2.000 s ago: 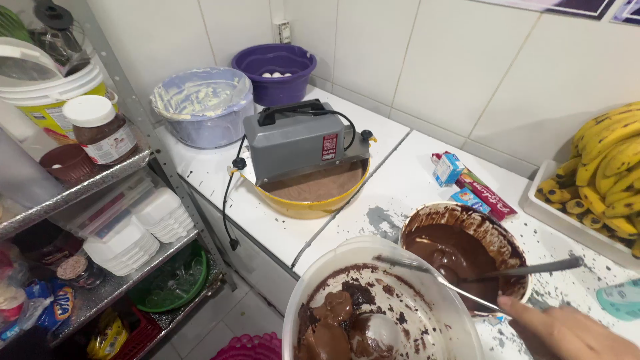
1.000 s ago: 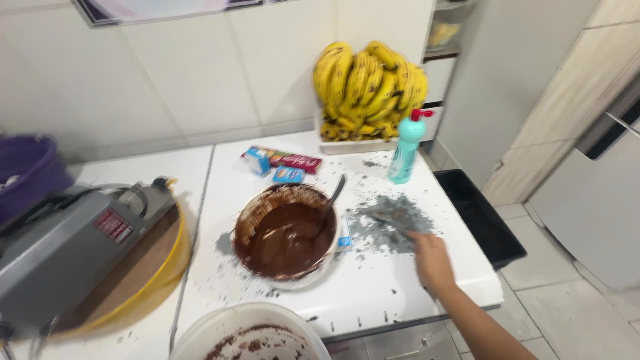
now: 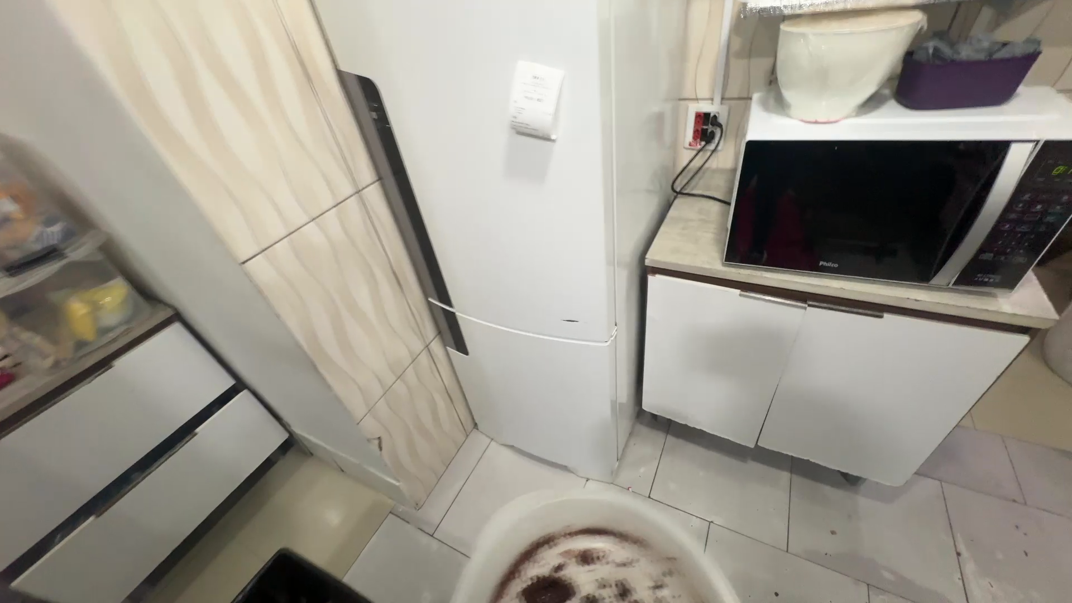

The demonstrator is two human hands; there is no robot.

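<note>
Neither my left hand nor my right hand shows in the head view. A white plastic tub (image 3: 599,557) smeared inside with chocolate is at the bottom edge, in front of me and above the tiled floor. Its lower part is cut off, and what holds it up is out of view. Behind it stands a tall white refrigerator (image 3: 528,226) with a curled paper slip (image 3: 537,99) on its door.
A black microwave (image 3: 863,209) sits on a white cabinet (image 3: 720,352) at right, with a cream bucket (image 3: 837,67) and a purple container (image 3: 963,79) on top. A tiled pillar (image 3: 285,209) and white drawers (image 3: 126,452) stand left. A black bin (image 3: 293,578) is at the bottom left.
The view has swung right, from the work table to the refrigerator and microwave. My right hand, which was over the table, has left the view. The chocolate-smeared tub remains at the bottom edge.
</note>
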